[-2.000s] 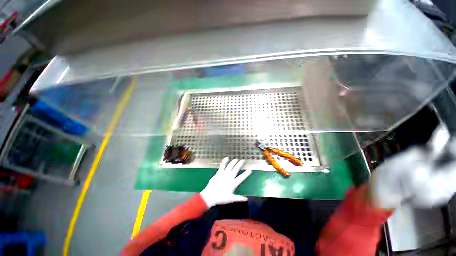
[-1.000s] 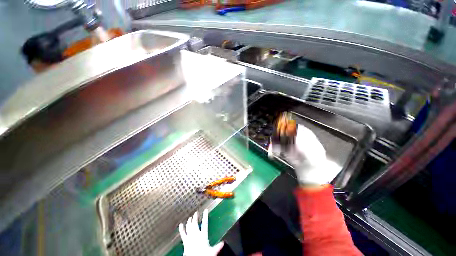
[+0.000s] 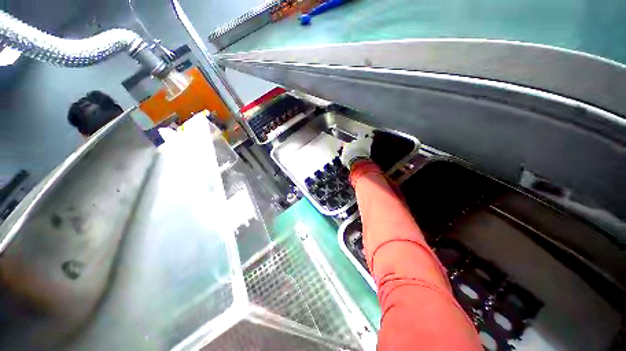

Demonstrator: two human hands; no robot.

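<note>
My right hand point(image 3: 358, 149), in a white glove with a red sleeve, reaches far forward over a shiny steel tray point(image 3: 292, 173). Its fingers are small in the picture and I cannot tell whether they hold anything. Rows of dark coils point(image 3: 329, 185) stand in the tray, just left of and below the hand. My left hand is not in view.
The perforated grille point(image 3: 281, 284) shows through the clear hood panels point(image 3: 240, 274) at lower centre. A nearer steel tray point(image 3: 349, 240) lies partly under my sleeve. Another tray of dark parts point(image 3: 278, 123) is beyond. A person's head point(image 3: 94, 112) shows at left.
The view has swung right. My right arm has moved from the nearer tray, where the hand held copper-coloured coils, to the farther tray. My left hand and the orange cutters have left the view.
</note>
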